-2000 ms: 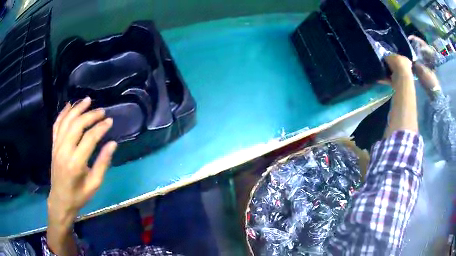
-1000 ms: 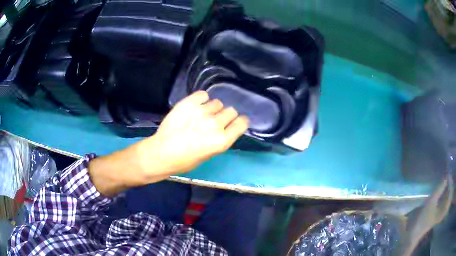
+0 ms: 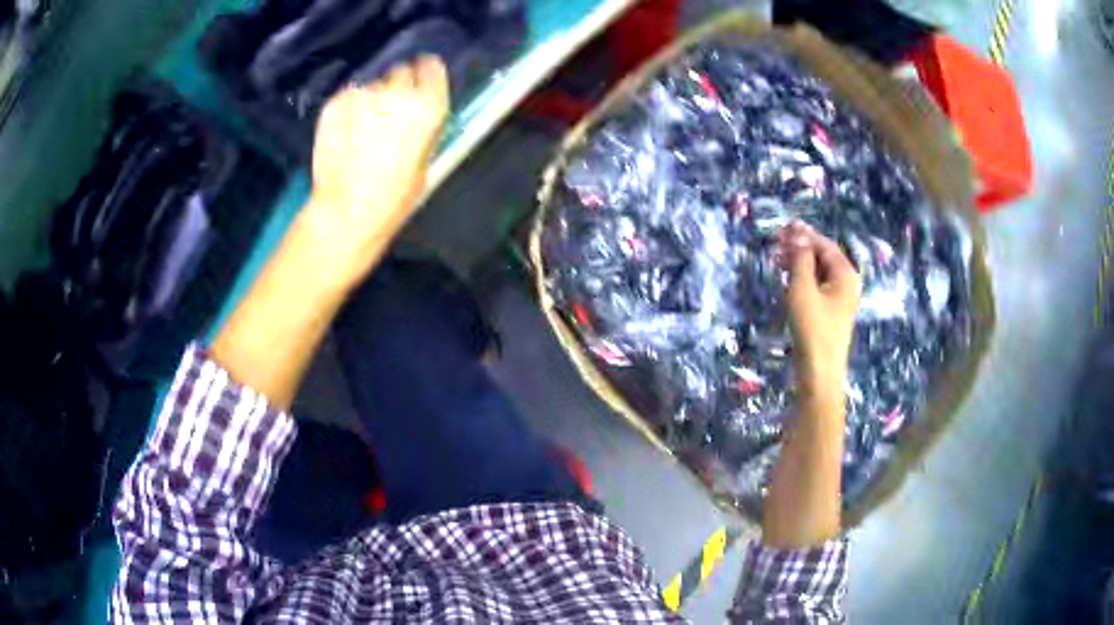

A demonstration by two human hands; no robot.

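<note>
A large open carton (image 3: 556,299) on the floor side is full of dark bagged parts (image 3: 684,275) in shiny clear film with small red bits. My right hand (image 3: 821,287) is over the bagged parts, fingers bent together at the film; blur hides whether it grips one. My left hand (image 3: 379,134) is closed at the bench edge, beside a black plastic tray (image 3: 293,61); I cannot tell whether it holds anything. Another black tray (image 3: 134,244) lies further left on the bench. Both are blurred.
The green-blue bench (image 3: 269,226) has a pale edge running up to the top centre. An orange-red bin (image 3: 983,122) stands beyond the carton. Yellow-black tape (image 3: 699,568) marks the grey floor. My legs (image 3: 428,391) are between bench and carton.
The view has swung toward the carton, which now shows nearly whole. My right hand, not clearly visible a second ago, is over the bagged parts. My left hand has moved off the tray hollow toward the bench edge.
</note>
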